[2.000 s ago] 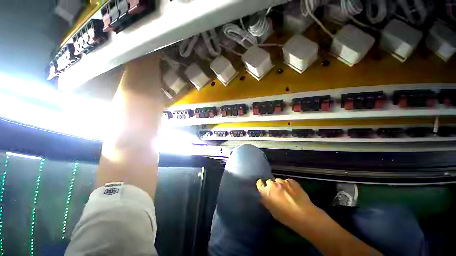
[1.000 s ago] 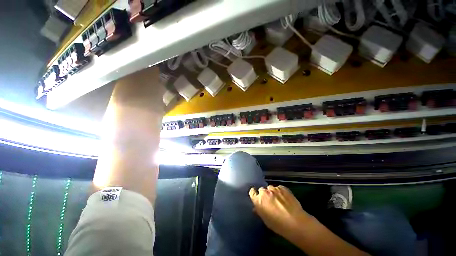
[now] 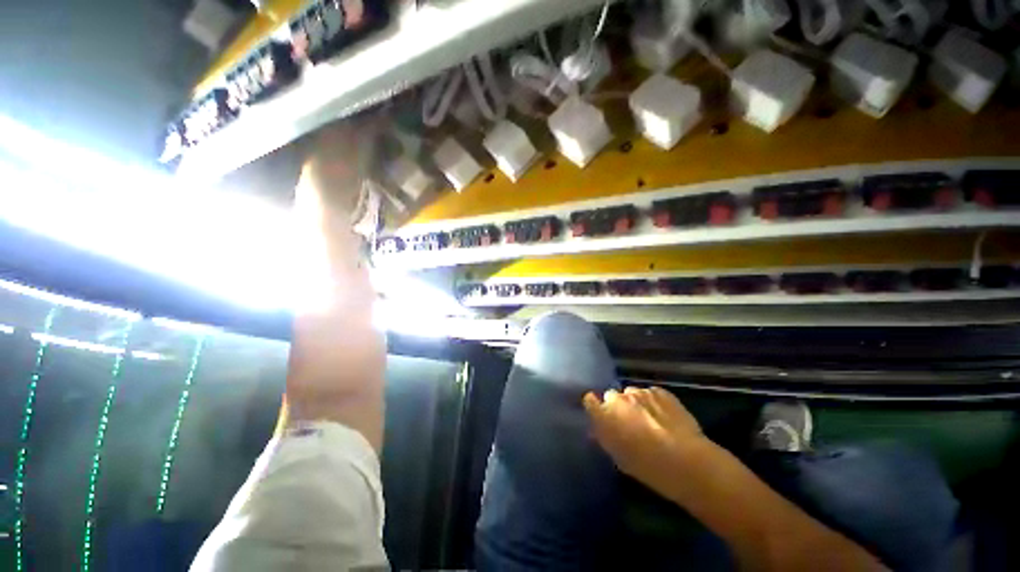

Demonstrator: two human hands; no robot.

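Observation:
White power adapters with tied white cords stand in a row on the yellow socket board. My left arm reaches up from the lower left into this shelf. My left hand is blurred and mostly hidden at the upper shelf's white rail, beside the leftmost adapters. Its fingers and any hold cannot be made out. A loose white cord hangs just right of my wrist. My right hand rests on my jeans knee with its fingers curled in and nothing visible in it.
The upper rail crosses above my left arm. Two lower rails carry black-red terminal blocks. Bright light glares at the left. The cabinet door with green light rows is lower left. A shoe stands on the green floor.
The view has shifted a little. My left arm has straightened somewhat and a loose white cord now shows beside its wrist. My right hand has stayed on the knee.

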